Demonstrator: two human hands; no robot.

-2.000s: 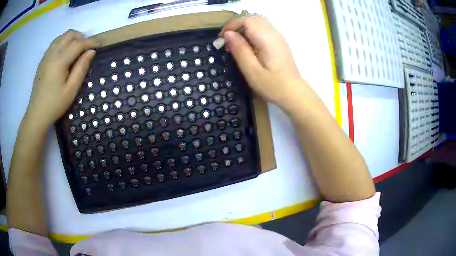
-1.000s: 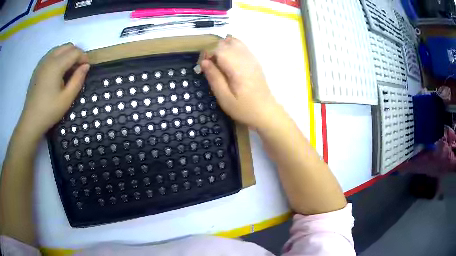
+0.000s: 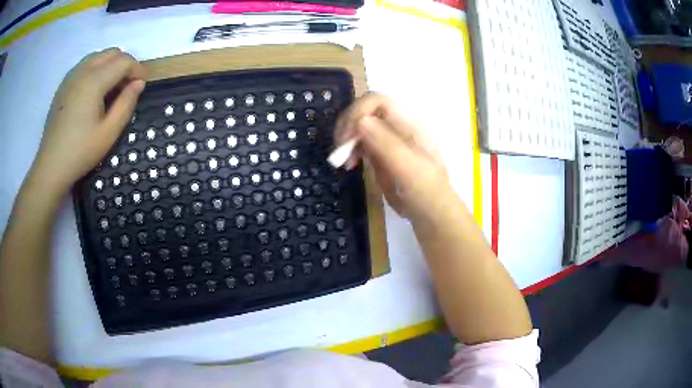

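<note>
A black blister tray (image 3: 228,307) with rows of small round parts (image 3: 237,140) lies on a brown cardboard pad (image 3: 250,56). Many upper parts shine white; the lower ones look dark. My left hand (image 3: 91,114) holds the tray's upper left corner, thumb over the rim. My right hand (image 3: 394,151) is over the tray's right edge and pinches a small white piece (image 3: 342,154), a swab or finger cot, above the right columns. Whether it touches a part I cannot tell.
A pen (image 3: 265,29) and a pink stick (image 3: 281,8) lie beyond the pad, near another black tray's edge (image 3: 159,3). Pale foam trays (image 3: 523,83) stand at the right past yellow and red tape. Part of a person in pink (image 3: 668,242) shows at the far right.
My right hand has moved from the tray's upper right corner towards me, over the right columns, with the white piece. My left hand stays at the upper left corner.
</note>
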